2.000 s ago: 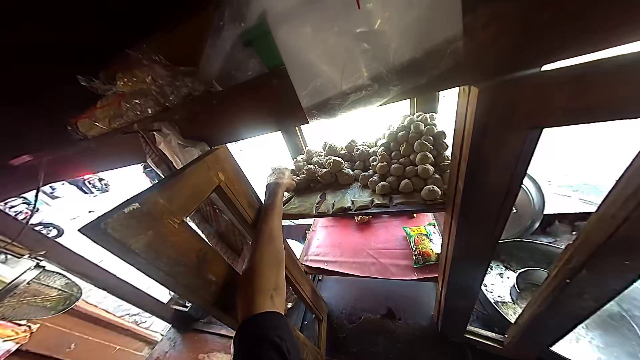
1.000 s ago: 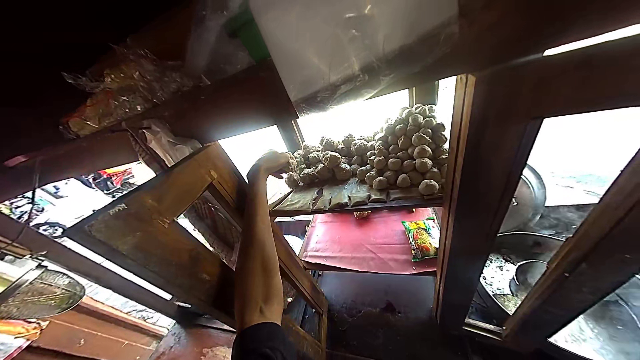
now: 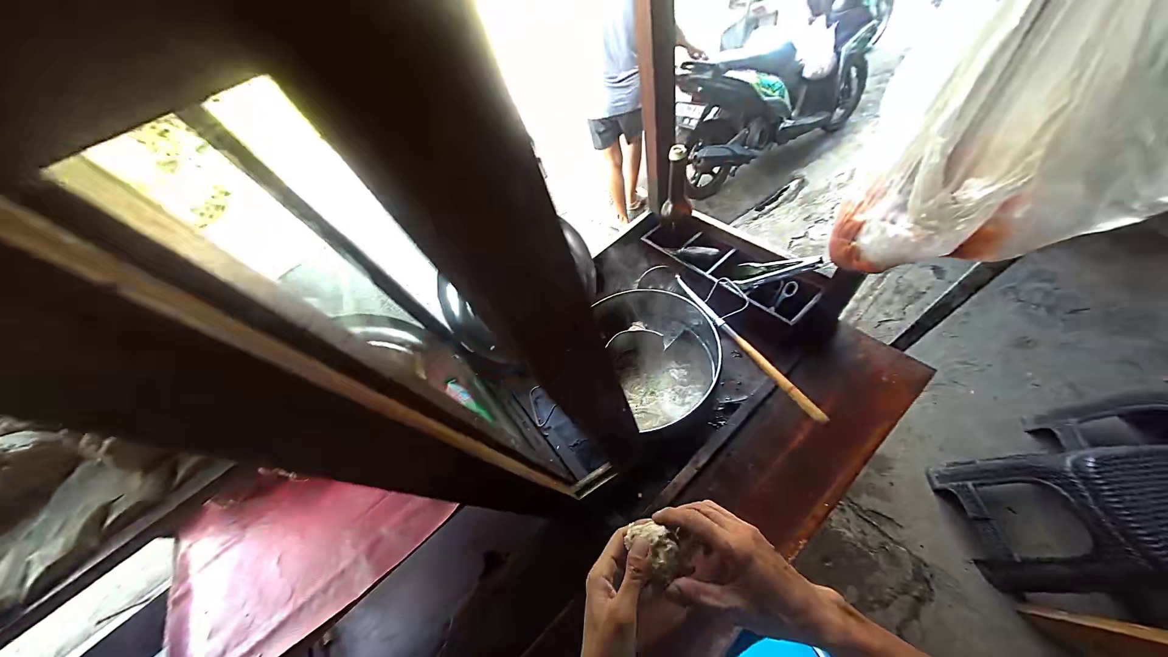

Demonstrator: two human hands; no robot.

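A rough, greyish round meatball (image 3: 659, 547) is held between both hands at the bottom centre. My left hand (image 3: 616, 584) grips it from the left, the thumb across its face. The fingers of my right hand (image 3: 721, 566) close on its right side and top. Above the hands, a large round pot (image 3: 671, 383) holds steaming, cloudy liquid; a dark wooden post hides its left part. A utensil with a wooden handle (image 3: 776, 374) leans over the pot's right rim.
Right of the pot lies a divided wooden tray (image 3: 721, 260) with utensils and a bottle (image 3: 676, 187). A plastic bag (image 3: 1013, 155) hangs at upper right. Black plastic chairs (image 3: 1077, 502) stand at right. A person (image 3: 620, 100) stands near a parked scooter (image 3: 766, 100).
The view has swung far to the right, from the shelf of piled balls to the pot. An arm was reaching to that pile; now both hands are together around one ball.
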